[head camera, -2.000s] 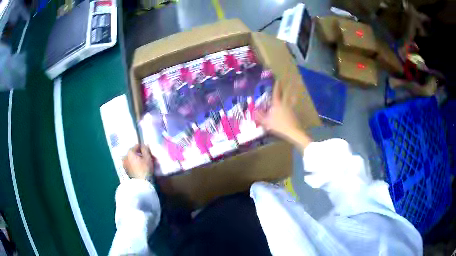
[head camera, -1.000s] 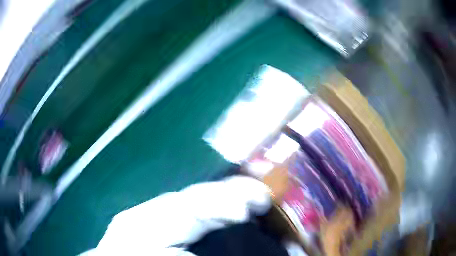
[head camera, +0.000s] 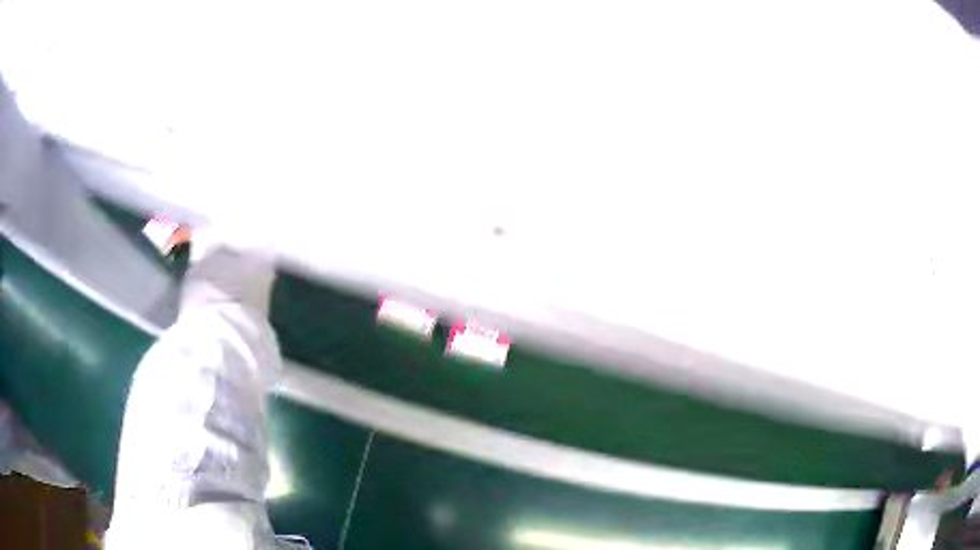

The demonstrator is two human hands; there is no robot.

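Observation:
My left arm in a white sleeve reaches up over the bench at the left of the head view. My left hand [head camera: 184, 235] is small, blurred and mostly washed out, beside a small pink and white retail box [head camera: 160, 232] on the conveyor belt [head camera: 602, 389]. Whether it grips the box cannot be told. A second retail box [head camera: 406, 315] and a third retail box [head camera: 478, 343] lie on the belt near the middle. My right hand is out of the picture.
A very bright white panel [head camera: 516, 140] fills the upper view above the belt. A pale side rail [head camera: 580, 464] runs between belt and green workbench [head camera: 430, 516]. Brown cardboard [head camera: 41, 516] shows at the bottom left. A post [head camera: 917, 524] stands at the lower right.
The view has swung from the filled carton to the conveyor. The carton with rows of boxes and my right hand have left the picture. My left arm now extends over the bench to the belt.

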